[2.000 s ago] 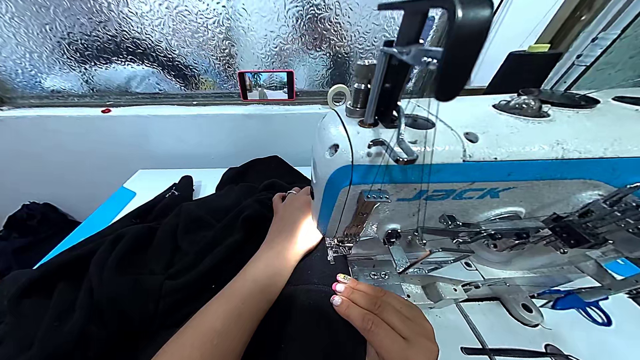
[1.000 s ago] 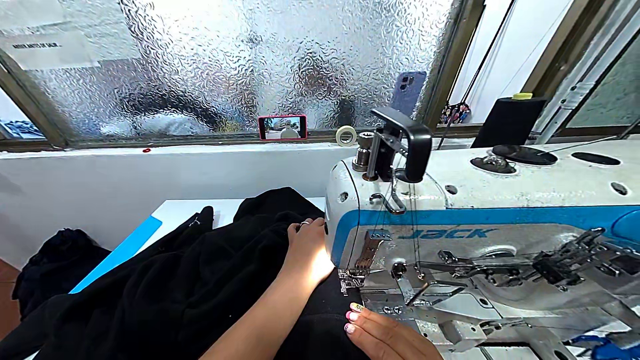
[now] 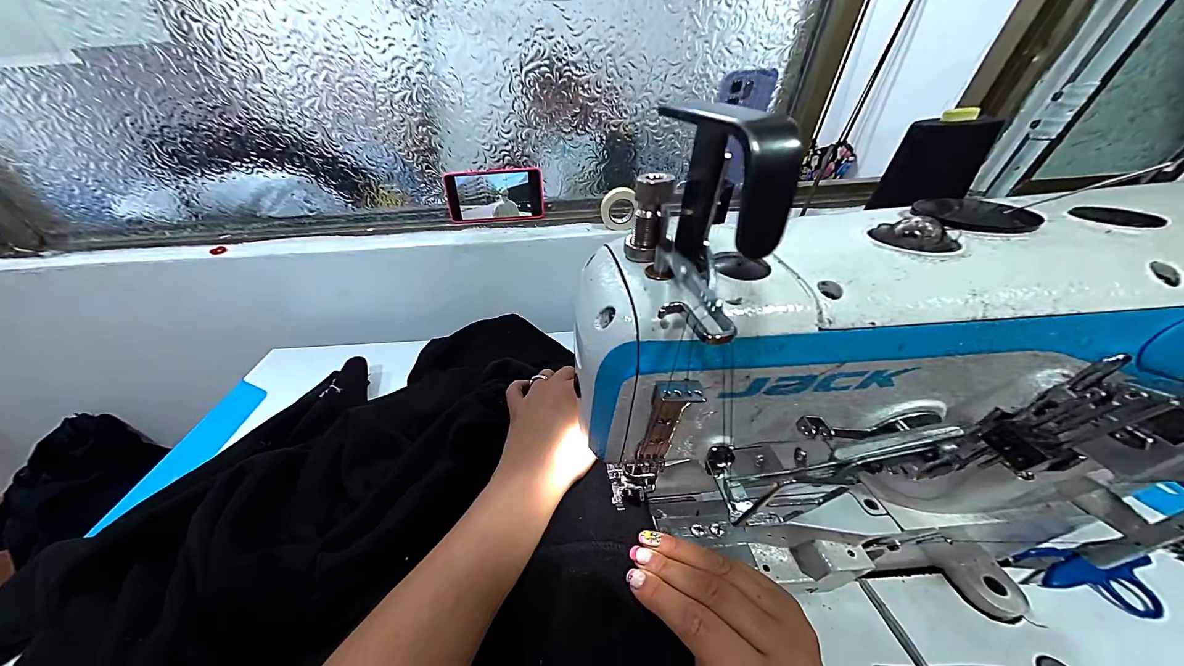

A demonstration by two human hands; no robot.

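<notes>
A white and blue Jack sewing machine [image 3: 925, 277] fills the right side, its presser foot [image 3: 631, 490] over black fabric [image 3: 388, 509]. Bunched folds of that fabric cover the left and middle of the work surface. My left hand [image 3: 546, 421], with a ring on one finger, lies on the cloth left of and behind the needle area; its fingertips are partly hidden by the machine head. My right hand [image 3: 717, 597] rests at the cloth's right edge, just in front of the presser foot, fingers extended and close together. Neither hand plainly pinches the cloth.
A phone [image 3: 495, 195] and a tape roll [image 3: 618, 208] stand on the sill of the textured window. Blue-handled scissors [image 3: 1101, 578] lie at the right. Behind the machine is a black thread cone [image 3: 934, 162]. Dark cloth [image 3: 79, 481] hangs or lies at the far left.
The view has shifted, showing more of the window than two seconds ago. Both hands stay on the black fabric near the presser foot, with no plain change in their hold.
</notes>
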